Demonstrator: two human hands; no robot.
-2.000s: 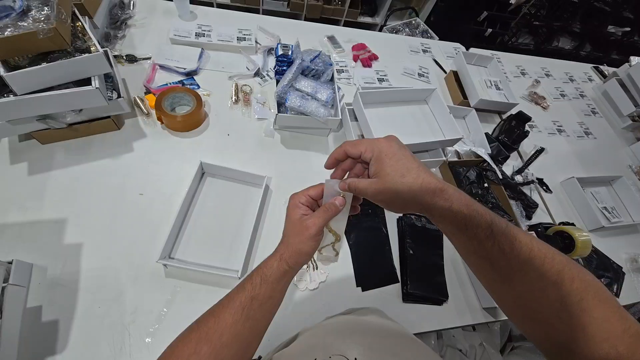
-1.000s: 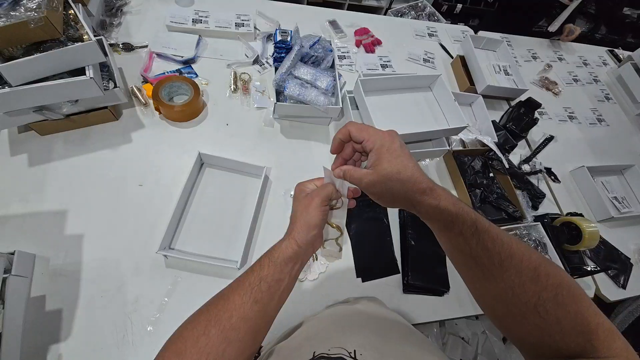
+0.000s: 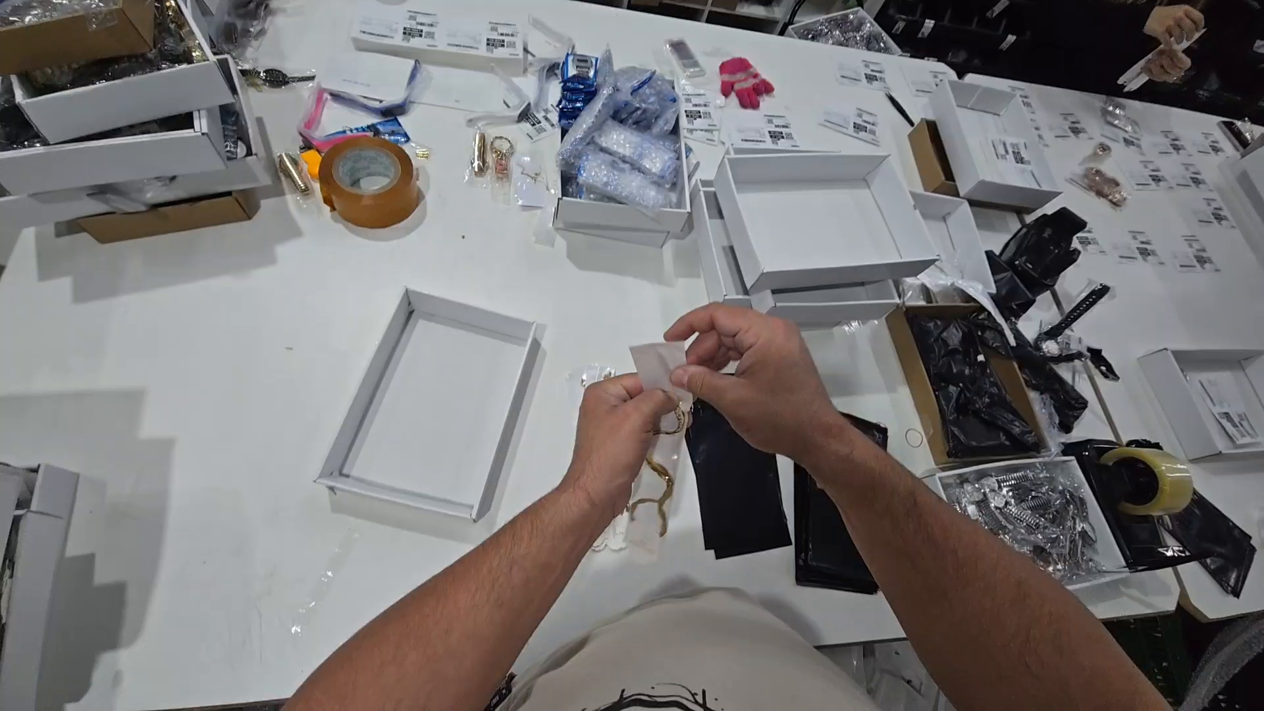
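Note:
My left hand [image 3: 617, 434] pinches a small clear plastic bag [image 3: 647, 528] that hangs below the fingers; a gold-coloured chain-like piece of jewellery [image 3: 664, 484] shows inside. A whitish paper or plastic flap [image 3: 657, 365] stands up between both hands. Its right edge is between the thumb and fingers of my right hand [image 3: 755, 375]. Under and beside the hands lie black plastic bags [image 3: 736, 484], with another black stack [image 3: 839, 533] to the right. An open white cardboard box [image 3: 425, 395] lies left of my left hand, with a bare inside.
Beyond the hands are stacked white box trays [image 3: 820, 217], a box of bubble-wrapped packets [image 3: 627, 158] and an orange tape roll [image 3: 368, 182]. At right stand a brown box of black bags [image 3: 968, 385], a box of wrapped metal pieces [image 3: 1032, 518] and clear tape [image 3: 1150, 481]. Another person's hands [image 3: 1173, 41] show top right.
The whitish flap now stands up more fully in view between my hands. Another person's hands have come into view at the top right. Both my hands stay close together at the bag.

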